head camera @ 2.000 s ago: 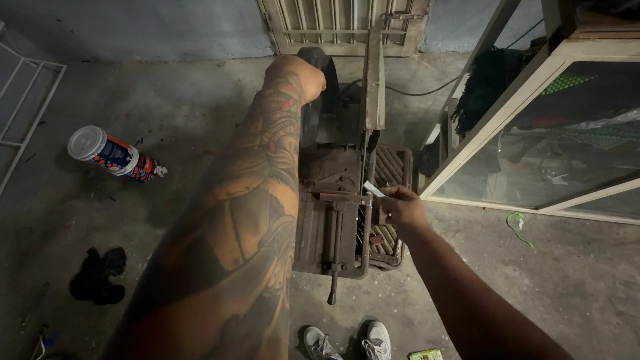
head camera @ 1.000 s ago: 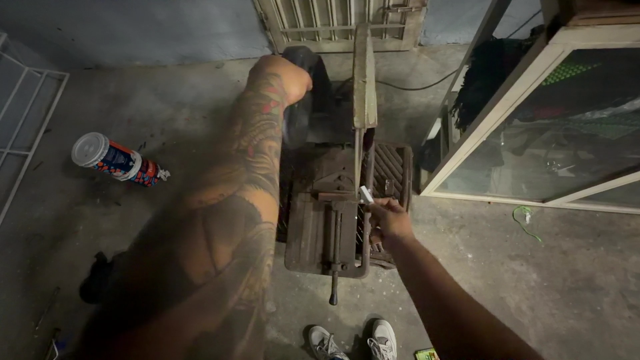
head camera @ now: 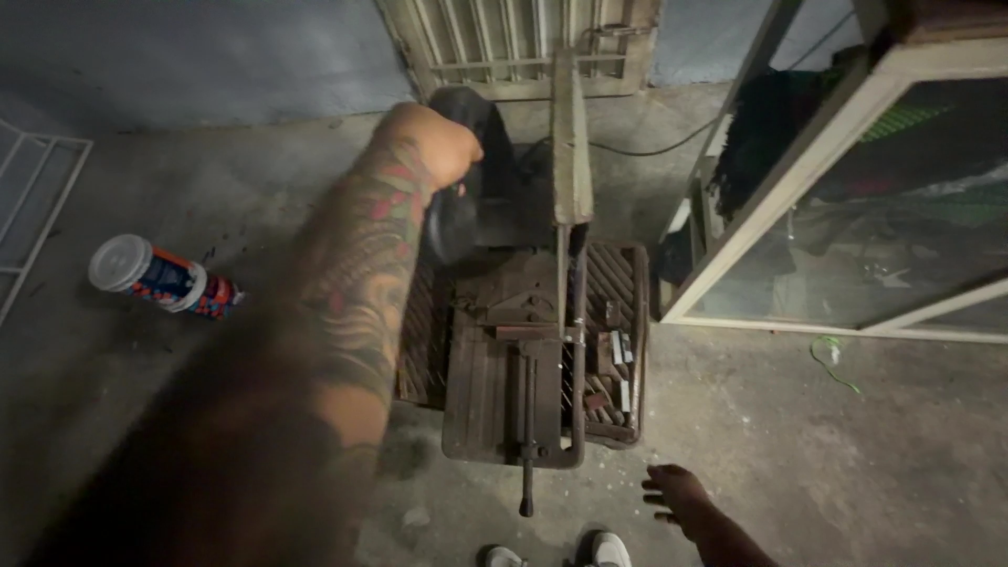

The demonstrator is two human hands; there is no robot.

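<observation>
A chop saw with a metal base stands on a ribbed stand. My left hand is closed at the top of the saw's dark motor housing; its fingers are partly hidden, and a handle there cannot be made out. To its right is the pale blade guard, with the thin blade edge below it. The clamp's screw handle points toward my shoes. Short cut metal pieces lie on the right part of the stand. My right hand is low on the right over the floor, fingers spread, holding nothing.
Plastic buckets stand on the left floor near a white metal frame. At right is a glass-sided cabinet, with a green string on the floor before it. A cable runs behind the saw below a metal door.
My right hand has moved from beside the clamp down and to the right, away from the saw; the small pale piece it held is no longer in it. My left hand stays at the saw.
</observation>
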